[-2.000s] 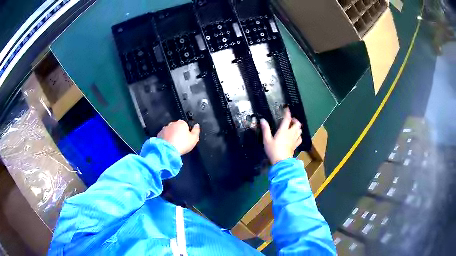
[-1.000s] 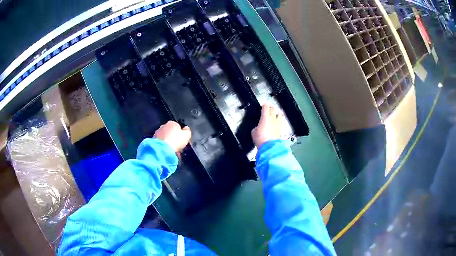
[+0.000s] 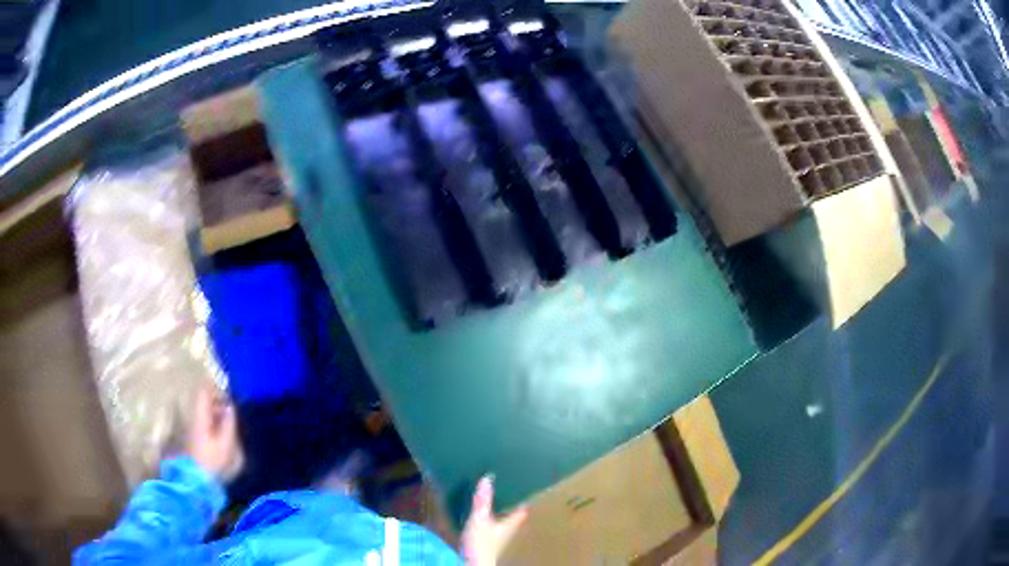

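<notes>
Several long black plastic housings point(image 3: 509, 188) lie side by side on the green bench top point(image 3: 564, 376), their inner areas shiny grey. My left hand point(image 3: 216, 433) is blurred at the lower left, over the edge of the carton with clear plastic wrap point(image 3: 144, 287); I see nothing in it, but its fingers are unclear. My right hand point(image 3: 487, 533) is at the bottom edge of the view, partly cut off, near the bench's front corner, with thumb and fingers apart and nothing seen in it. Both hands are away from the housings.
A partitioned carton point(image 3: 708, 133) with a grid of cells stands to the right of the bench, one flap point(image 3: 863, 249) folded out. An open carton point(image 3: 620, 498) is below the bench front. A blue bin point(image 3: 260, 332) and a small brown carton point(image 3: 243, 194) are at the left. The conveyor runs behind.
Both hands have left the housings and moved down towards me, the left one to the far left. The housings sit farther back, in an even row. The view has shifted.
</notes>
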